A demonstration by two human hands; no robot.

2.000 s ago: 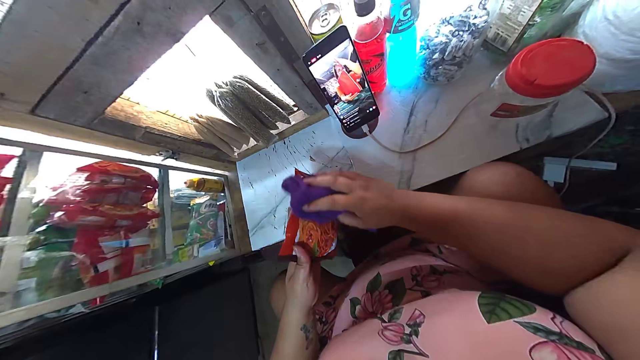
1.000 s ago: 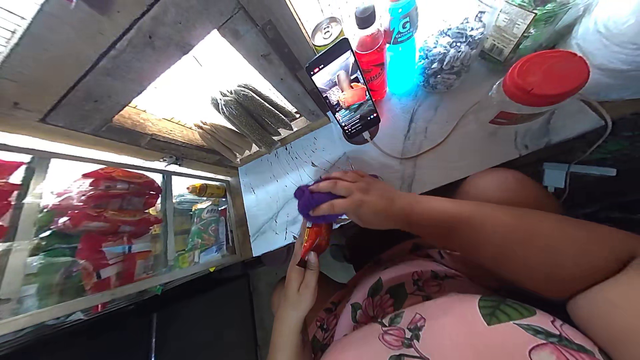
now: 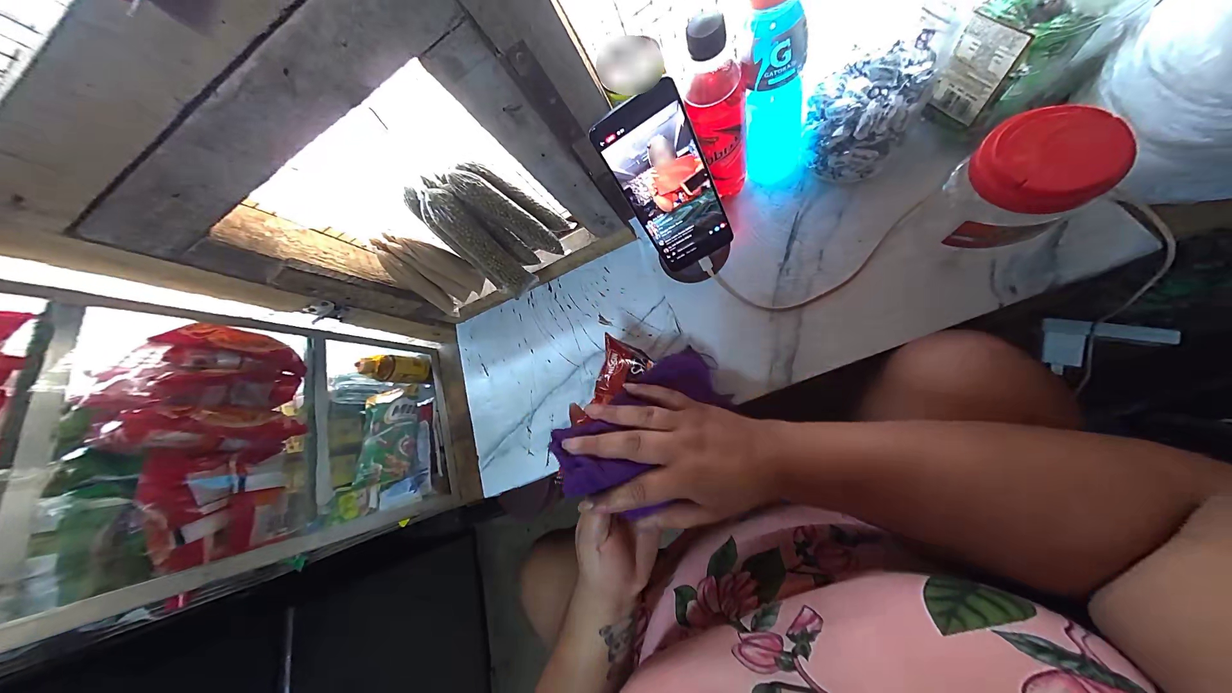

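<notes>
My right hand (image 3: 688,452) lies spread over a bunched purple cloth (image 3: 602,474), pressing it onto a red snack packet (image 3: 618,371). The packet's upper end sticks out beyond the cloth, near the edge of the marble-patterned counter (image 3: 539,385). Below the cloth, my left hand (image 3: 614,549) grips the packet's lower end; the fingertips and that end are mostly hidden by the cloth and my right hand.
A lit phone (image 3: 664,173) on a cable leans near a red drink bottle (image 3: 717,115) and a blue bottle (image 3: 776,106). A red-lidded jar (image 3: 1044,173) stands to the right. At left, a glazed cabinet (image 3: 318,433) holds packets; filled clear bags (image 3: 481,217) rest at the window opening.
The packet's printed face showed two seconds ago; the purple cloth and my right hand now cover most of it. My right hand has moved down over the packet toward my left hand since one second ago.
</notes>
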